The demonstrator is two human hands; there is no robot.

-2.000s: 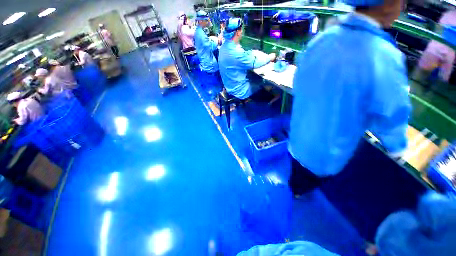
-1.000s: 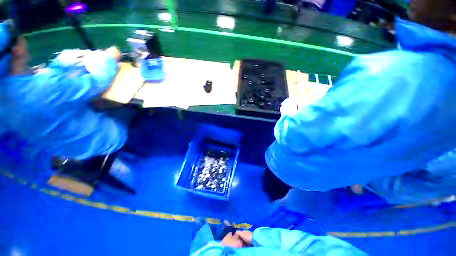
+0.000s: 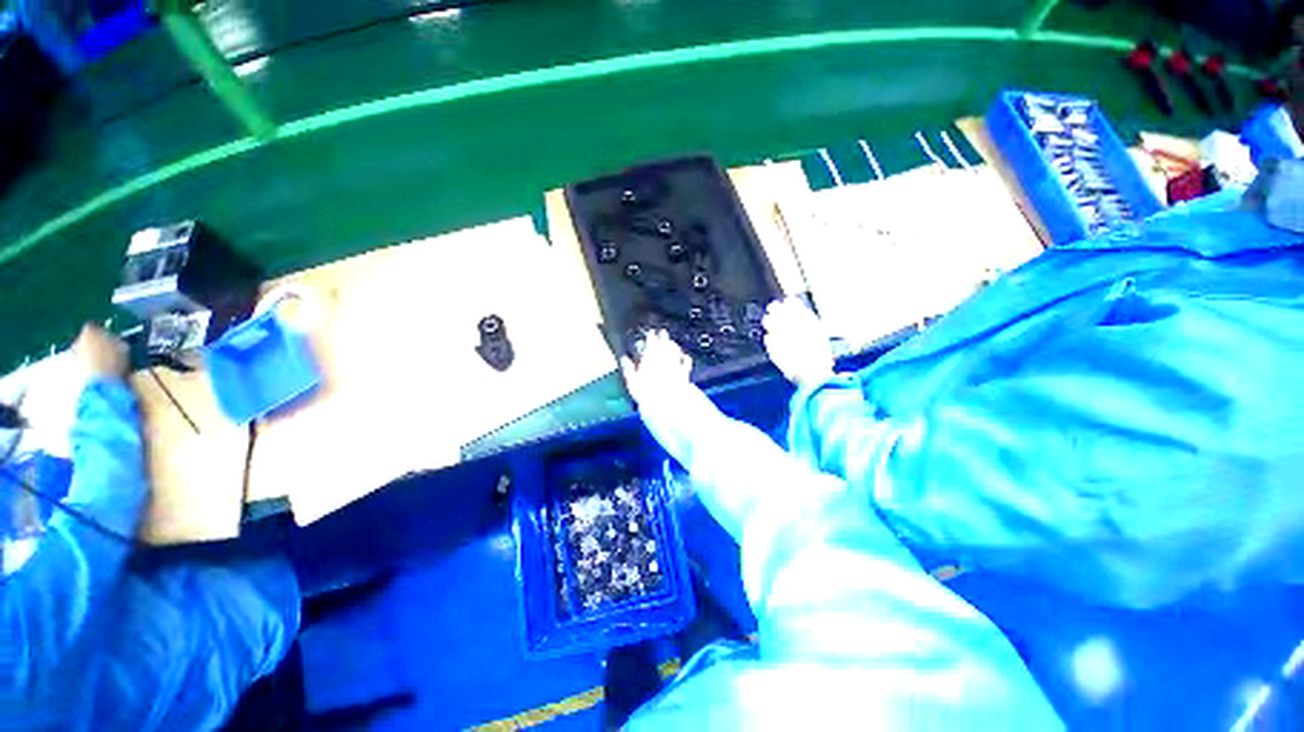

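A black tray with several small dark parts with ring-like tops lies on the bench. My right hand reaches over its near left corner, by the rim and the parts; whether the fingers hold anything is unclear. My left hand is not visible; a bit of light blue sleeve shows at the bottom edge, to the left of my right arm. One dark part lies alone on the tan sheet, left of the tray.
A worker's hand from the right is at the tray's near right corner. A blue bin of small metal pieces stands below the bench. A seated worker and a light blue bin are left. A blue bin of parts lies back right.
The view has turned from the aisle to the bench and come closer to it. My hands were together low at the bottom; my right arm now extends to the tray.
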